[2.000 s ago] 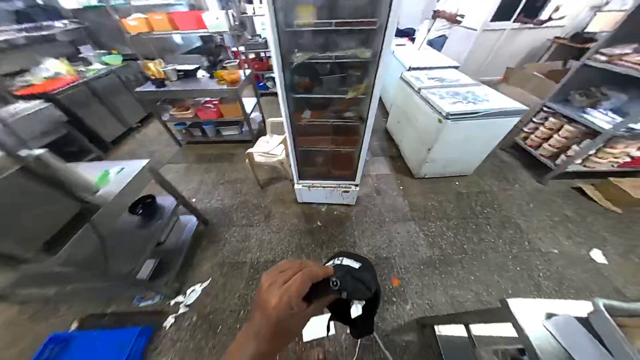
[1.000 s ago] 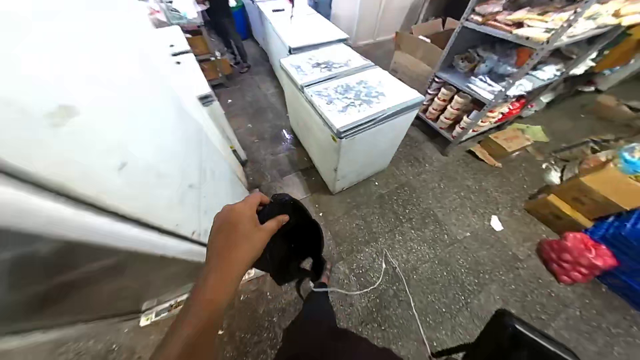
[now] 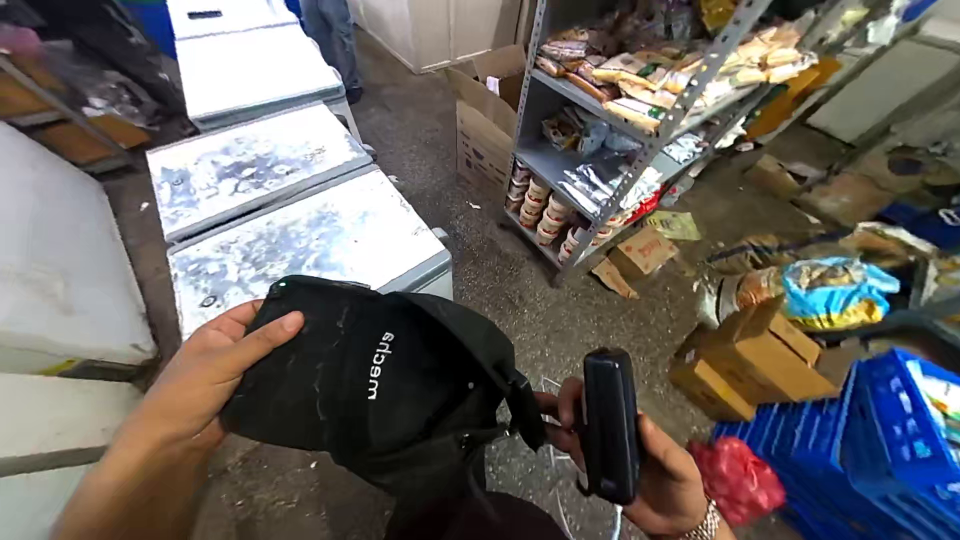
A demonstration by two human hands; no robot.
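Note:
My left hand (image 3: 206, 367) grips a black cloth cap (image 3: 352, 360) by its brim, thumb on top. White lettering shows on the cap's front. My right hand (image 3: 660, 480) holds a black rounded device (image 3: 611, 424), perhaps a power bank, upright against the palm. Its fingertips reach to the strap at the back of the cap; whether they pinch it cannot be told. A thin white cable (image 3: 559, 480) hangs below the device. A metal watch band or bracelet (image 3: 705, 521) is around the right wrist.
Chest freezers (image 3: 300, 232) stand ahead on the left. A metal shelf rack (image 3: 585, 195) with packets and tubs is ahead on the right. Cardboard boxes (image 3: 772, 356), blue crates (image 3: 817, 435) and a red bag (image 3: 739, 480) are at the right. A person's legs (image 3: 330, 45) show beyond the freezers.
The view has swung right from the glass-door fridge to the freezers and rack. My right hand has come up with the black device beside the cap, which has turned so its lettering shows.

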